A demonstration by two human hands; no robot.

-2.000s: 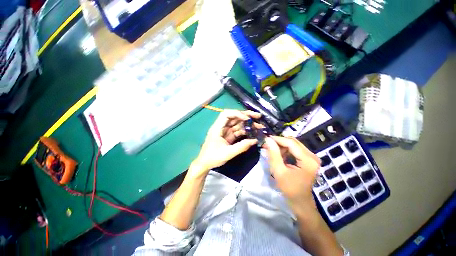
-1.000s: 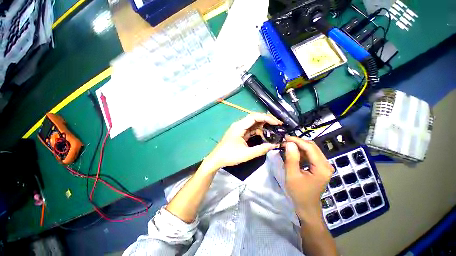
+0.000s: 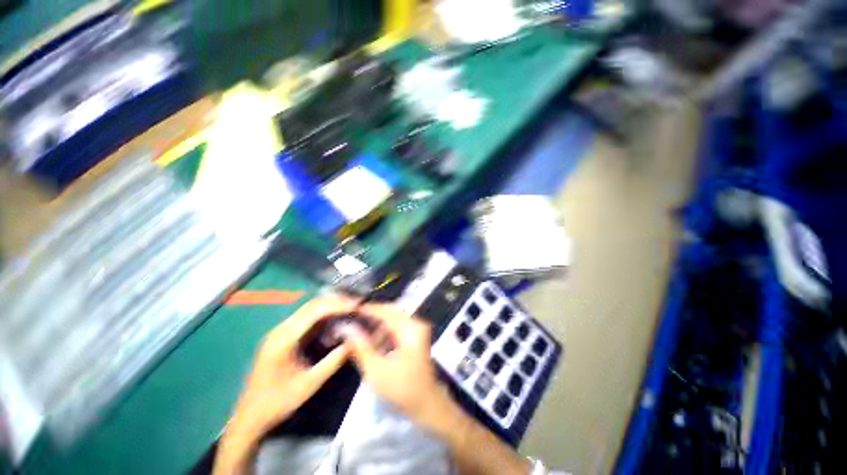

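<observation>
The picture is blurred. My left hand [image 3: 283,371] and my right hand [image 3: 397,357] are close together above my lap, fingertips meeting. A small dark device [image 3: 325,338] shows between the fingers, mostly hidden by them; its shape cannot be told. My left hand is curled around it and my right fingertips touch it. The parts tray [image 3: 448,349] with a white face, dark edge and rows of black pieces lies just right of my right hand.
A blurred clear blister tray [image 3: 121,288] lies on the green bench at left. The blue soldering station [image 3: 320,206] stands ahead. An orange stick [image 3: 265,298] lies near my left hand. A white bundle [image 3: 525,234] is beyond the parts tray. Blue racks [image 3: 664,371] stand at right.
The view has swung right, so bench items and hands sit further left and the racks now show. The multimeter has left the picture. My hands stay together around the dark device.
</observation>
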